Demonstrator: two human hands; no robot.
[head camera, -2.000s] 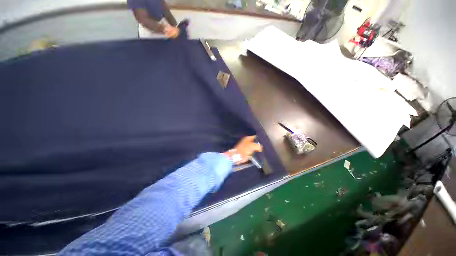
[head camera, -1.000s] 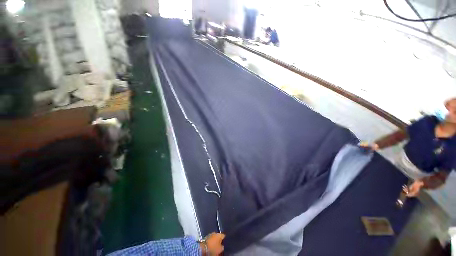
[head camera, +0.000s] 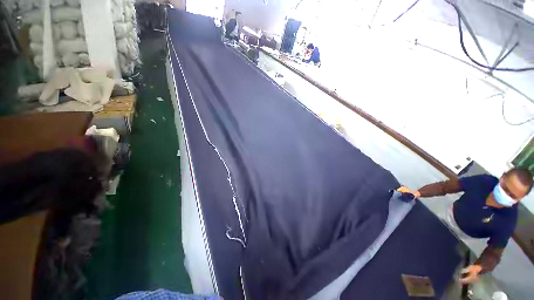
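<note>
A wide dark navy cloth (head camera: 293, 152) lies along the long table, with slack folds running lengthwise. Its pale edge runs down the left side, with a loose white thread end near the front. The near end is turned back and shows a paler underside (head camera: 375, 249), over more navy cloth (head camera: 404, 246). The worker opposite holds the far corner with one hand (head camera: 408, 192). Only my blue checked sleeve shows at the bottom edge; both my hands are out of the picture.
The masked worker (head camera: 483, 205) stands at the right, the other hand by the table end. A brown-grey square (head camera: 418, 285) lies on the lower cloth. Green floor (head camera: 146, 205) runs along the left, with stacked white bundles (head camera: 61, 35) and a brown table (head camera: 29, 137). A brown-edged white table is behind.
My hand at the near cloth edge has dropped out of the picture. The worker still holds the far corner. The view has shifted, and the worker's masked face now shows.
</note>
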